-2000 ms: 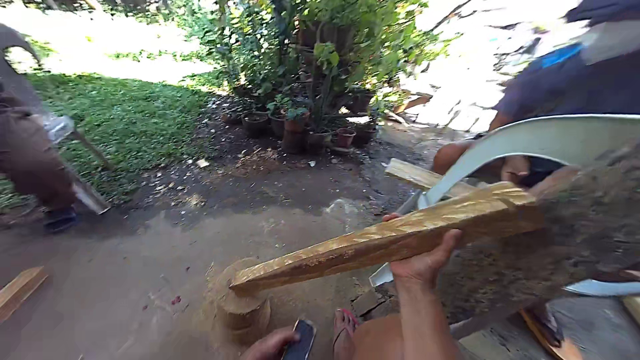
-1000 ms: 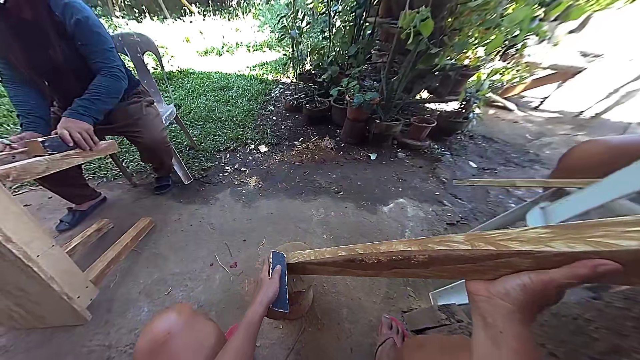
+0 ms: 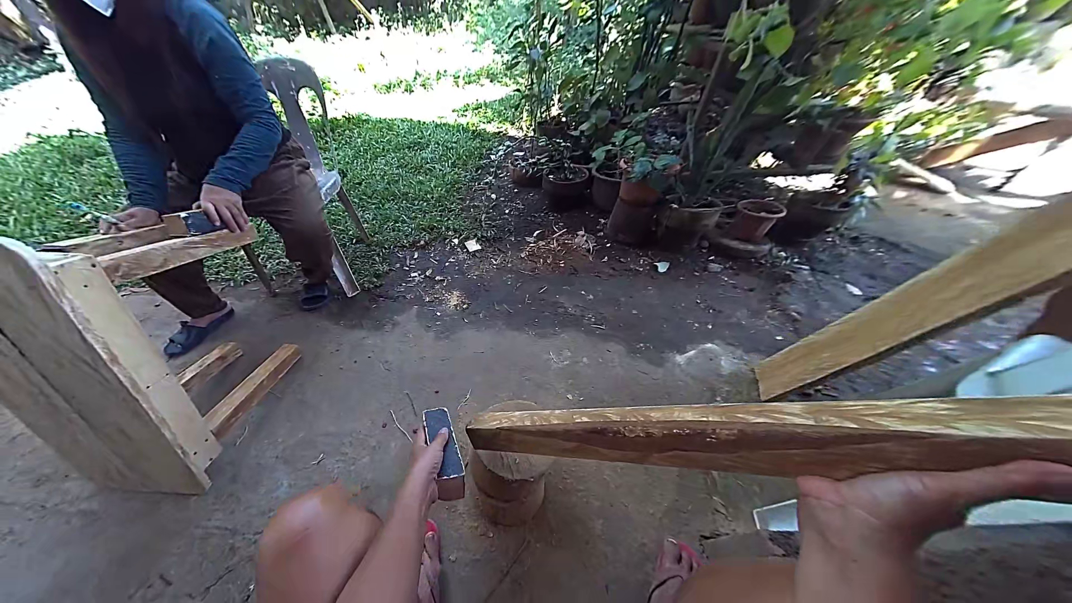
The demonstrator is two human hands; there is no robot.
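My left hand (image 3: 429,459) grips a sanding block (image 3: 444,452) with a dark abrasive face turned up, just left of the near end of a long wooden board (image 3: 712,440). The block and the board are apart. That end of the board rests on an upright round wooden stump (image 3: 508,490). At the right, my right hand (image 3: 888,502) is under the board with its palm up, the fingers partly hidden, and holds it from below.
A person (image 3: 209,126) at the left holds a dark block on a wooden frame (image 3: 176,251). A wooden panel (image 3: 109,377) and wood pieces (image 3: 251,389) are near. Another board (image 3: 904,310) slants at the right. Potted plants (image 3: 636,209) stand beyond, near a plastic chair (image 3: 293,92).
The view has swung left from two seconds ago. A slanting board now shows at the right. My left hand has moved off the board's end, where it was one second ago.
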